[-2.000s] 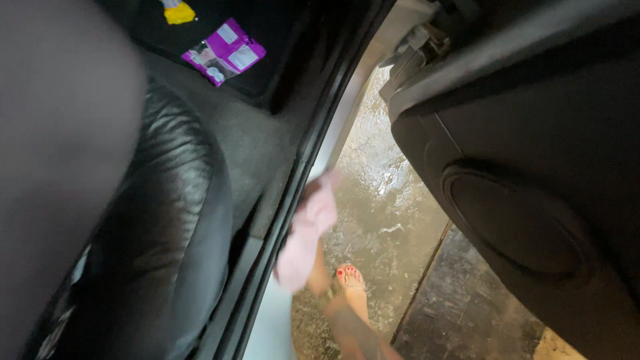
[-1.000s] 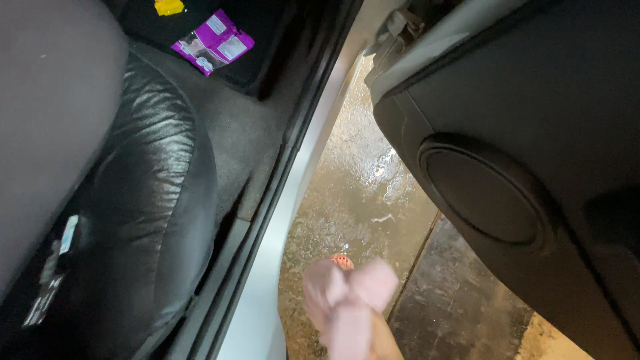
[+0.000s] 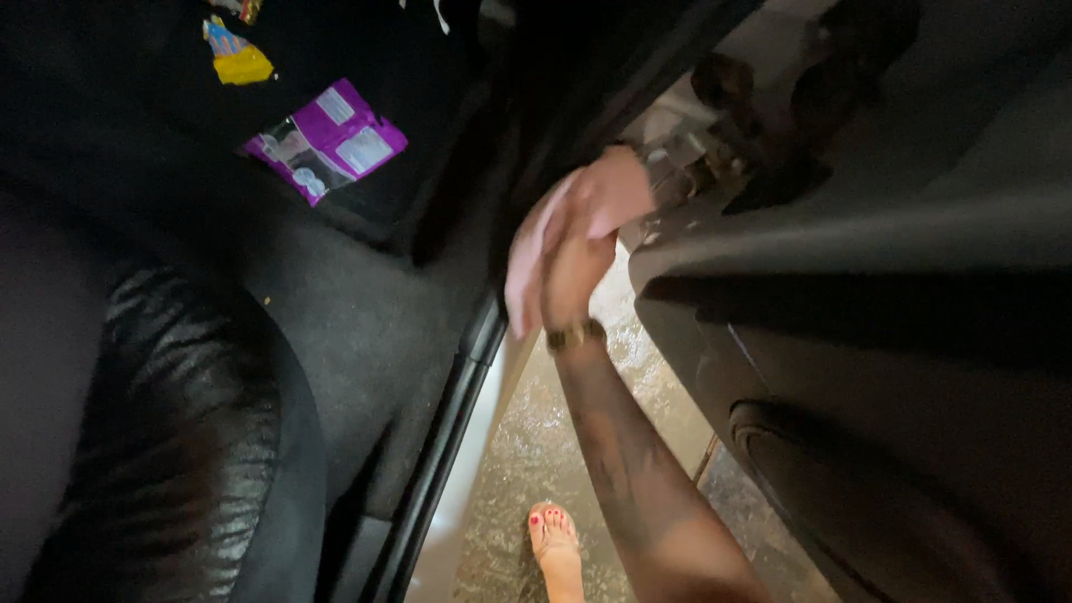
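Observation:
My right hand [image 3: 579,264], with a watch on its wrist, is up at the front of the car's door opening, beside the door hinge area [image 3: 712,159]. It holds a pink cloth [image 3: 621,188], which drapes over the fingers and hangs down their left side. The cloth is at the upper end of the pale door sill [image 3: 469,469]; blur hides whether it touches the frame. My left hand is out of view.
A black leather car seat [image 3: 184,435] stands at left. A purple packet [image 3: 335,138] and a yellow wrapper [image 3: 241,63] lie on the dark footwell floor. The open door's inner panel [image 3: 854,360] bounds the right. A bare foot [image 3: 553,532] rests on wet ground [image 3: 536,419].
My right hand and the pink cloth have moved from low in the door opening up towards the hinge area. The view has also shifted.

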